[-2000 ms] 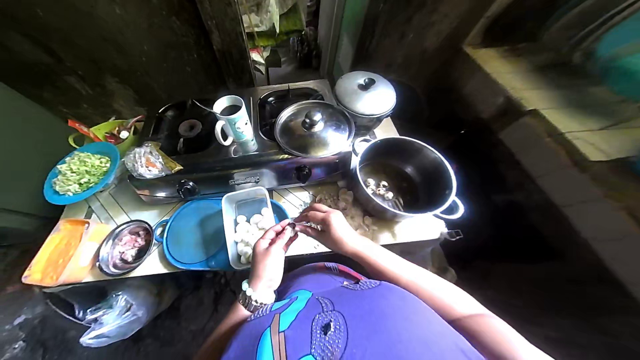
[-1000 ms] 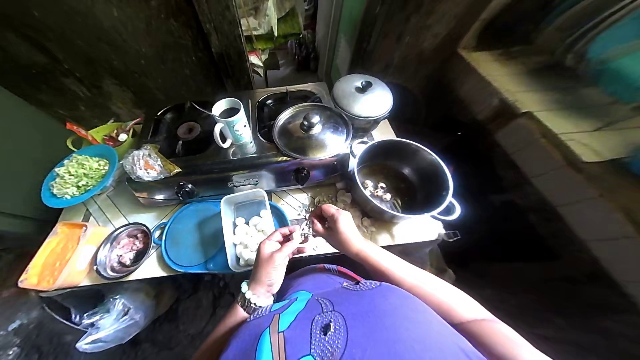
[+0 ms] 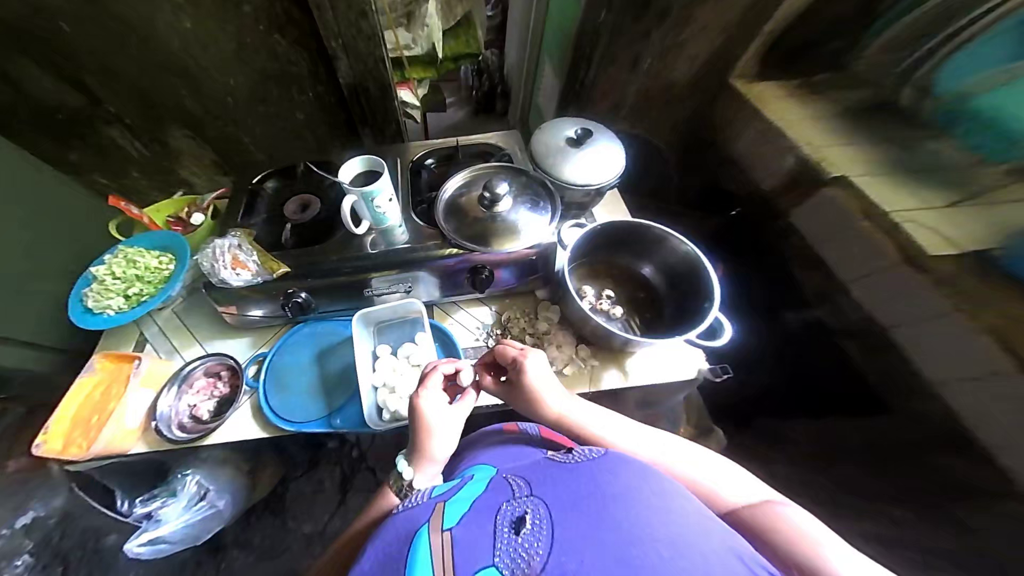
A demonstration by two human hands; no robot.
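My left hand (image 3: 438, 404) holds a small white peeled egg (image 3: 466, 374) between its fingertips, at the front edge of the counter. The fingertips of my right hand (image 3: 520, 376) meet it from the right; whether they pinch a bit of shell is too small to tell. Just left of my hands, a clear plastic container (image 3: 368, 336) holds several peeled eggs (image 3: 396, 372). Behind my right hand lies a heap of eggshell pieces (image 3: 548, 332). To the right stands a steel pot (image 3: 672, 320) with several speckled quail eggs (image 3: 602, 302) in a little liquid.
A gas stove (image 3: 360, 284) behind carries a mug (image 3: 374, 196) and a glass lid (image 3: 520, 228). A lidded pot (image 3: 578, 152) stands back right. Leftward are a blue chopping board (image 3: 308, 372), a bowl of meat (image 3: 206, 392), an orange-filled tray (image 3: 88, 404) and a blue plate of chopped greens (image 3: 128, 280).
The egg between my hands now shows white, where a darker thing was seen two seconds ago. My right hand has turned slightly, its fingers near my left fingertips.
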